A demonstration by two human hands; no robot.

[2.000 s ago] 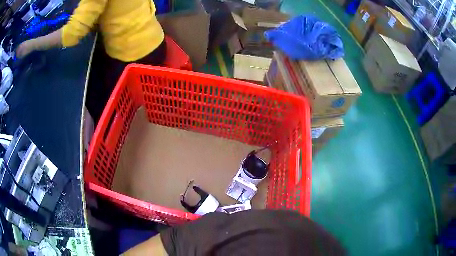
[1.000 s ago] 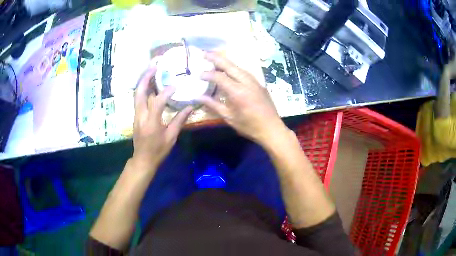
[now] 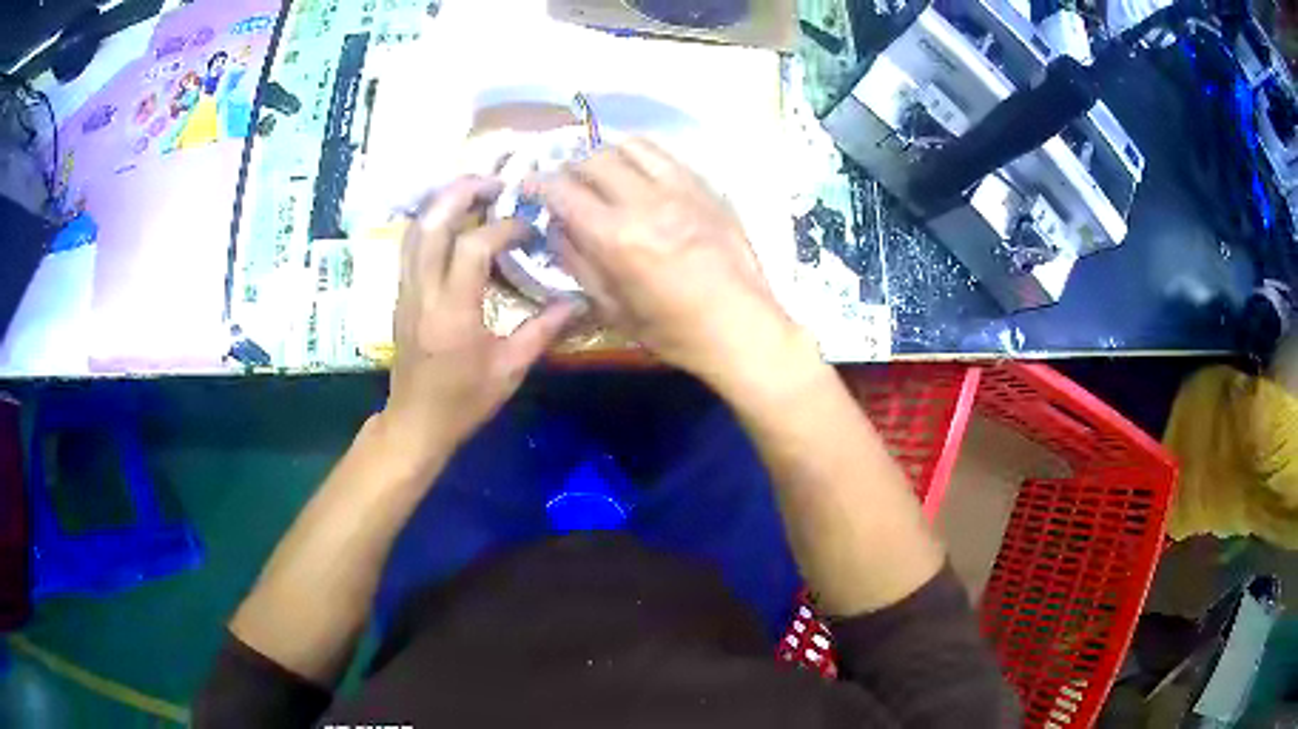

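Observation:
A white round part (image 3: 530,265) lies on the bright work pad (image 3: 669,86), mostly hidden under my hands and washed out by glare. A thin dark wire (image 3: 585,120) stands up from behind it. My left hand (image 3: 463,285) is on its left side, with the fingers curved around its edge. My right hand (image 3: 648,235) is over its right side, with the fingertips bunched near its middle; whether they pinch a small piece cannot be seen.
The black electric screwdriver (image 3: 1004,131) rests on the silver-grey metal fixture (image 3: 1018,228) right of the pad. A red crate (image 3: 1089,570) stands below the bench at right. A pink cartoon sheet (image 3: 171,214) lies at left. A person's yellow sleeve (image 3: 1236,456) shows at far right.
The view has swung from the crate to the bench. Since one second ago, my right hand has moved from the round part's right rim to over its middle, covering more of it.

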